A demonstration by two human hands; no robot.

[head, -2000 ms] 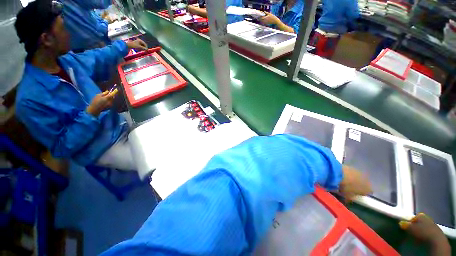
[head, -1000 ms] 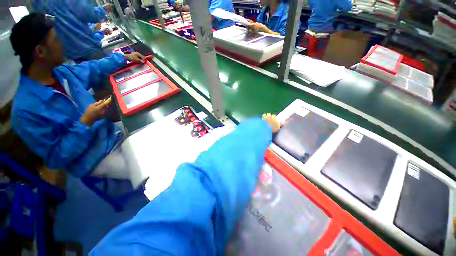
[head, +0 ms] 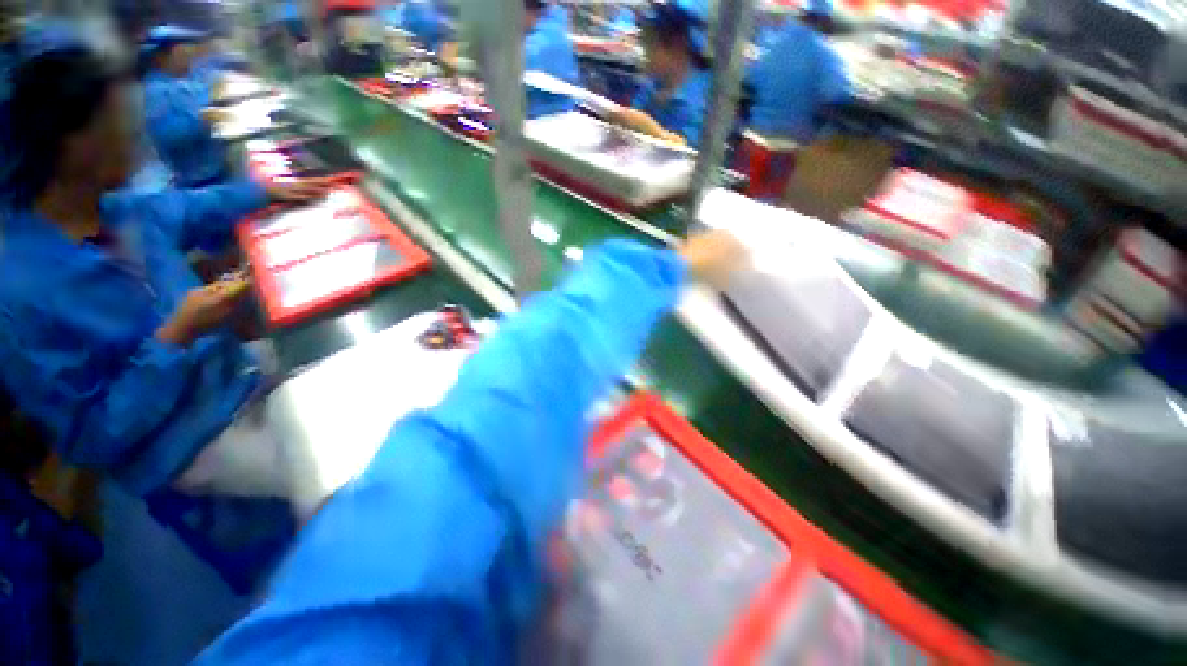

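Note:
The white tray [head: 849,394] lies across the right side, over the green belt, with a dark grey tablet [head: 932,427] in each of its three slots. Its long edges look curved. My left hand [head: 713,258], at the end of my stretched blue sleeve, grips the tray's far left end; blur hides the fingers. My right hand is not in view. The red tray [head: 742,476] lies nearer to me, below the white tray, and holds hazy grey bagged tablets [head: 677,546] with red shapes and lettering showing through. My sleeve covers its left part.
A white surface [head: 349,423] with a dark and red printed piece is at left. A seated person in blue [head: 98,351] is beside another red tray [head: 332,254]. A grey post [head: 510,169] stands by the green belt [head: 592,221]. More people and stacked trays are behind.
The view has turned and blurred. My left hand came from over the middle of the white tray to its left end, and the tray has shifted away from the red tray. My right hand has left view.

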